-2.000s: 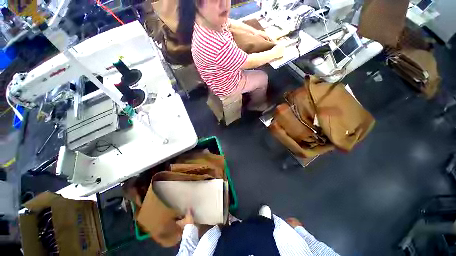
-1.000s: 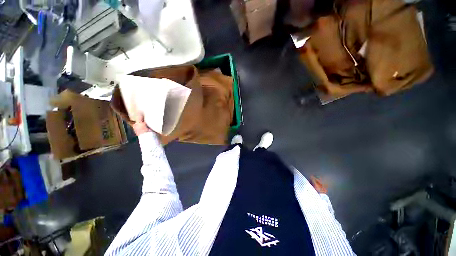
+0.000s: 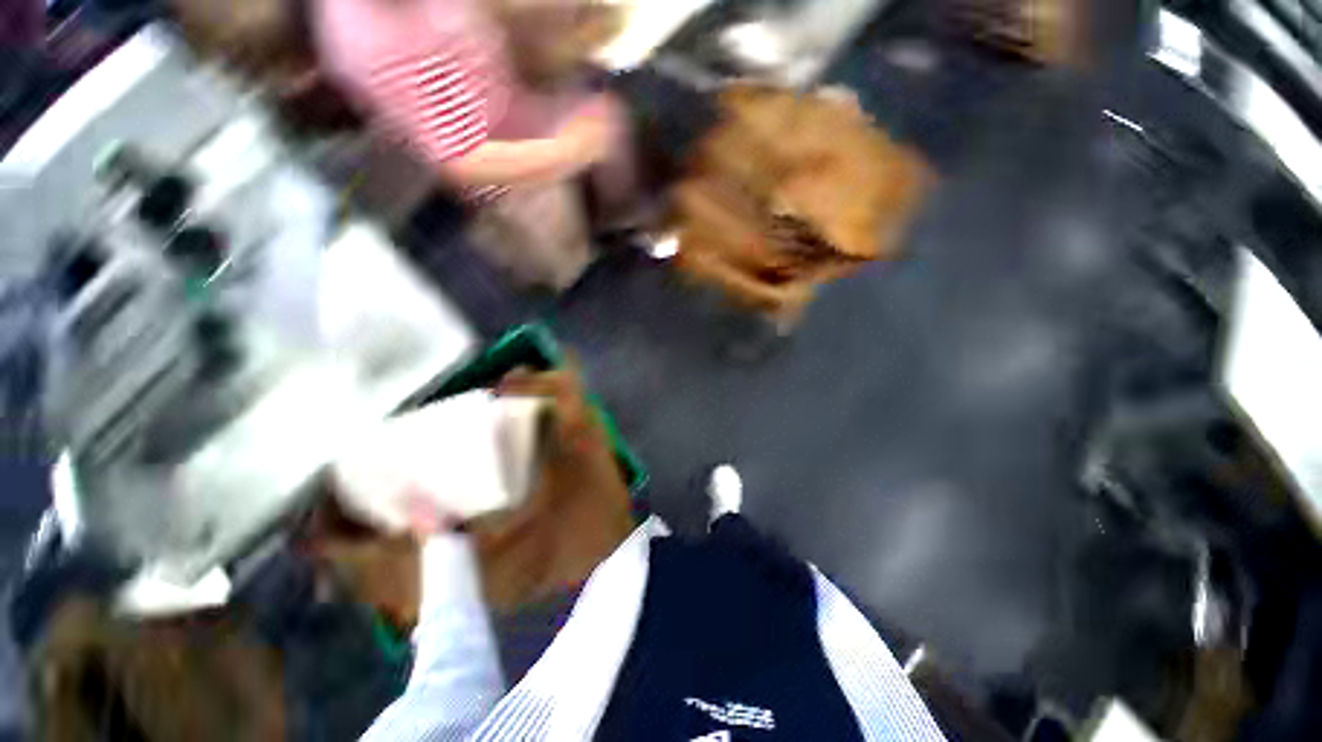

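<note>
The picture is blurred. My left hand (image 3: 423, 513) is at the lower edge of white sheets (image 3: 471, 447) and holds them, with brown bag bodies (image 3: 580, 500) under and beside them. These lie in a green bin (image 3: 616, 439) at the lower left, beside the white machine table. The fingers are too blurred to tell one by one. My right hand is not in the picture; only the striped sleeve on that side shows.
A white sewing machine table (image 3: 276, 392) stands at left. A person in a red-striped top (image 3: 435, 109) sits at upper left. A heap of brown bag bodies (image 3: 812, 189) is at upper middle. A white table edge (image 3: 1276, 377) is at far right.
The view has swung, so the seated person and the machine table show more fully again. My left hand stays on the white sheets. My right hand has gone out of view.
</note>
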